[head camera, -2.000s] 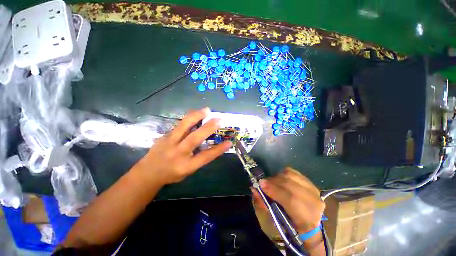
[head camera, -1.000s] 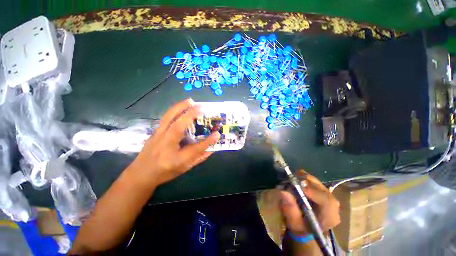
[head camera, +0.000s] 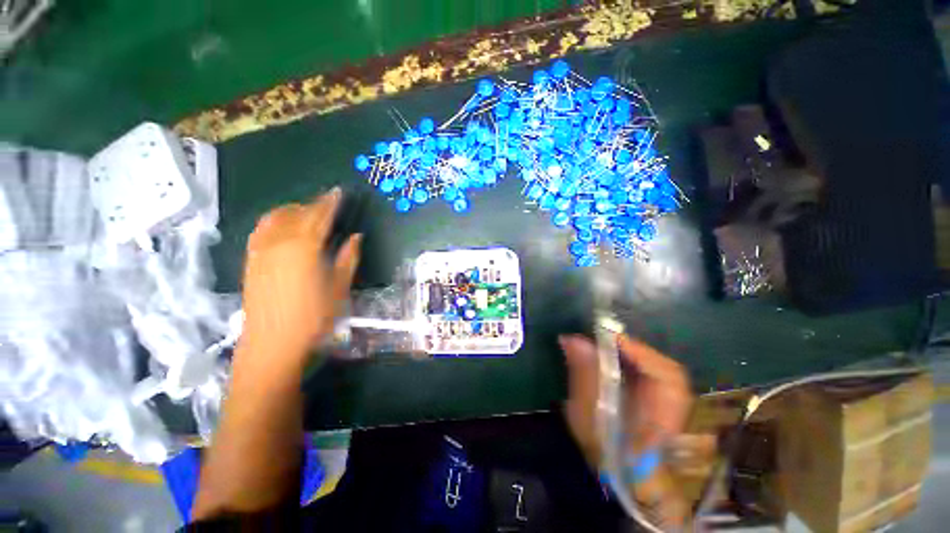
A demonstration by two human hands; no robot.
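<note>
The open white socket unit [head camera: 425,273] lies on the green bench in front of me, with its circuit board [head camera: 474,301] facing up. Its white cord in clear plastic [head camera: 380,325] runs left from it. My left hand [head camera: 292,276] is off the unit, to its left above the cord, blurred, fingers apart and seemingly empty. My right hand [head camera: 630,401] is at the lower right, blurred, around the soldering iron [head camera: 608,364], its tip end pointing up and away from the unit.
A pile of blue disc components [head camera: 568,146] lies beyond the unit. White socket units [head camera: 144,182] and bagged cords [head camera: 73,333] are at the left. A dark iron stand [head camera: 745,208] and dark box [head camera: 854,187] are at the right. Cartons [head camera: 865,448] stand below the bench.
My left hand has let go of the socket unit and moved left. The iron has moved away from the board to the right. The view has shifted and tilted, showing more at the left.
</note>
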